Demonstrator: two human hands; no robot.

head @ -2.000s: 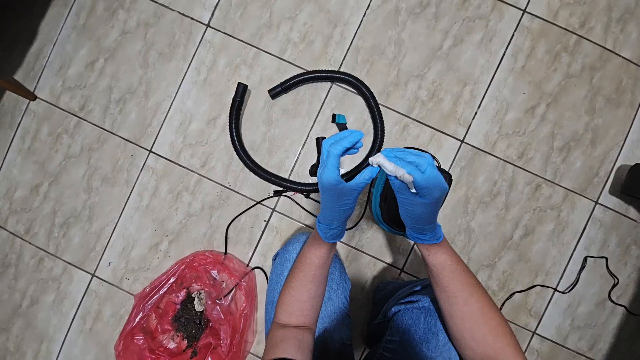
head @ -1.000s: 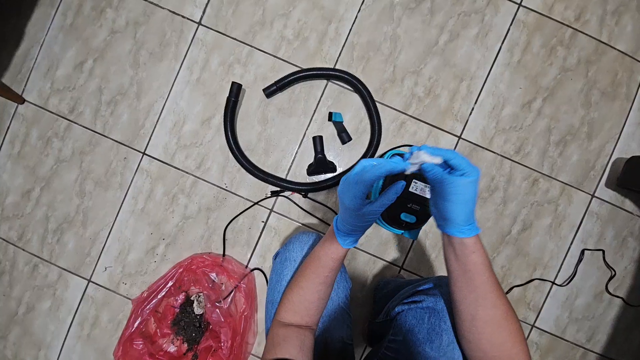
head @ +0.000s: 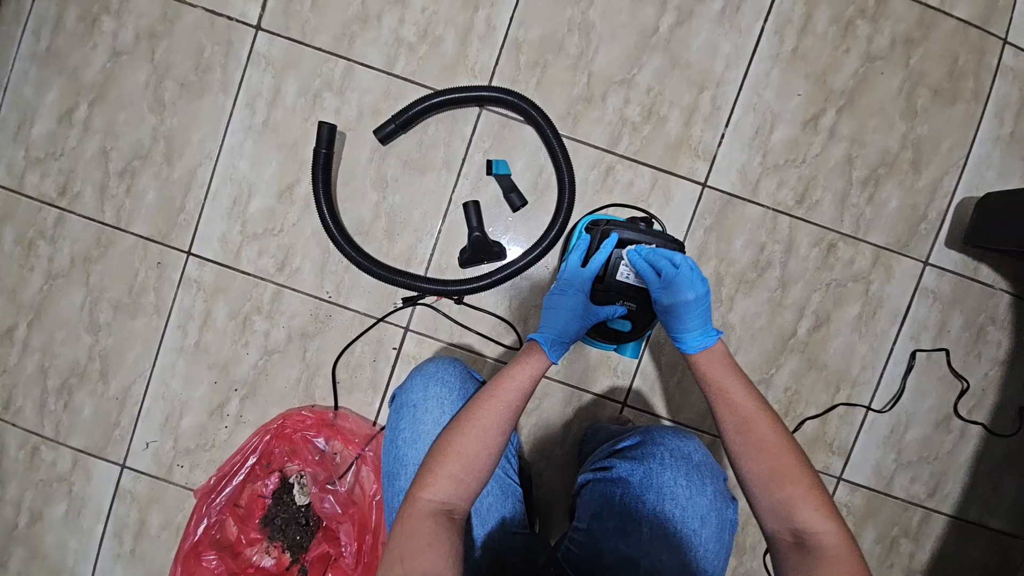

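Note:
A black and turquoise vacuum cleaner body stands on the floor in front of my knees, a label on its top. My left hand, in a blue glove, lies spread on its left side with the fingers apart. In my gloved right hand is a white cloth or wipe, pinched under the fingertips against the top by the label; most of it is hidden. To the left, a black corrugated hose curves around a black nozzle and a small brush attachment with a turquoise part.
A red plastic bag holding dark dirt lies at the lower left. One black cable runs from near the hose toward the bag; another black cable trails across the tiles at right. A dark object stands at the right edge.
Both hands were raised together with the white cloth above the vacuum cleaner. Now the left rests on the vacuum cleaner and the right has brought the cloth onto its top.

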